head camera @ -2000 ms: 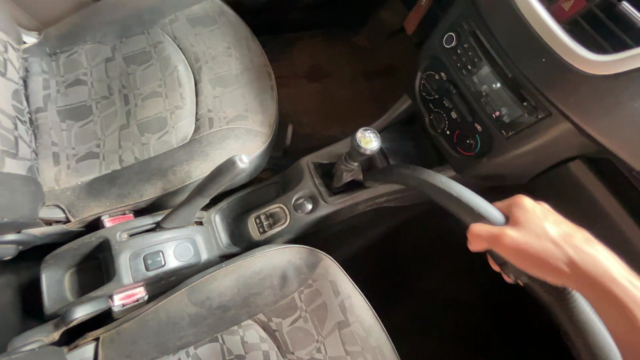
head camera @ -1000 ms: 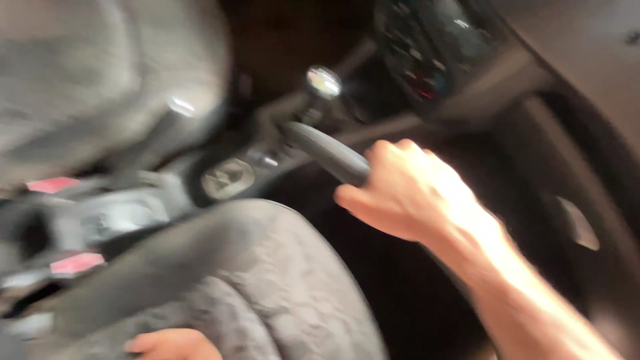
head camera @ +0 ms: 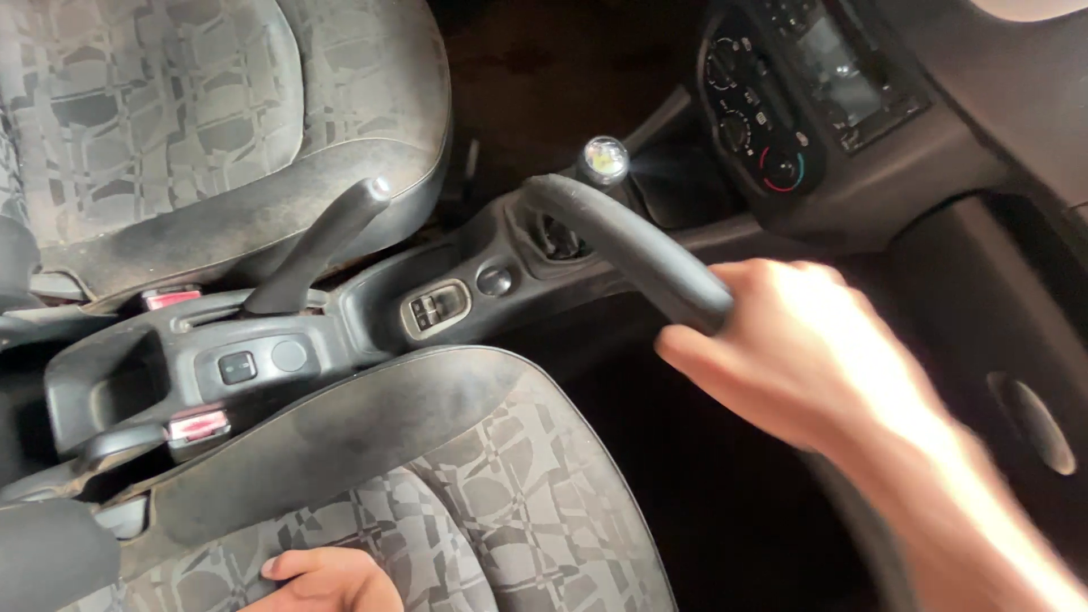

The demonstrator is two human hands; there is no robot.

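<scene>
My right hand (head camera: 799, 340) grips the rim of a black steering wheel (head camera: 633, 246) at right of centre, fingers wrapped over it and thumb along the near side. The rim's far end reaches across the gear lever boot, beside the clear-topped gear knob (head camera: 605, 160). At the bottom edge, my left hand (head camera: 327, 582) is partly in view, low over the near seat's patterned fabric (head camera: 501, 476). One finger of it points left; the rest is curled or cut off, and whether it holds anything is hidden.
The raised handbrake lever (head camera: 319, 246) stands between the seats, with window switches (head camera: 435, 308) ahead of it on the console. Red seat belt buckles (head camera: 200, 425) flank the console. The far seat (head camera: 212, 110) is upper left; heater controls (head camera: 756, 119) and a door-side panel lie right.
My right hand, still on the wheel rim, is nearer the gear lever than two seconds ago. My left hand, not seen then, has come into view at the bottom.
</scene>
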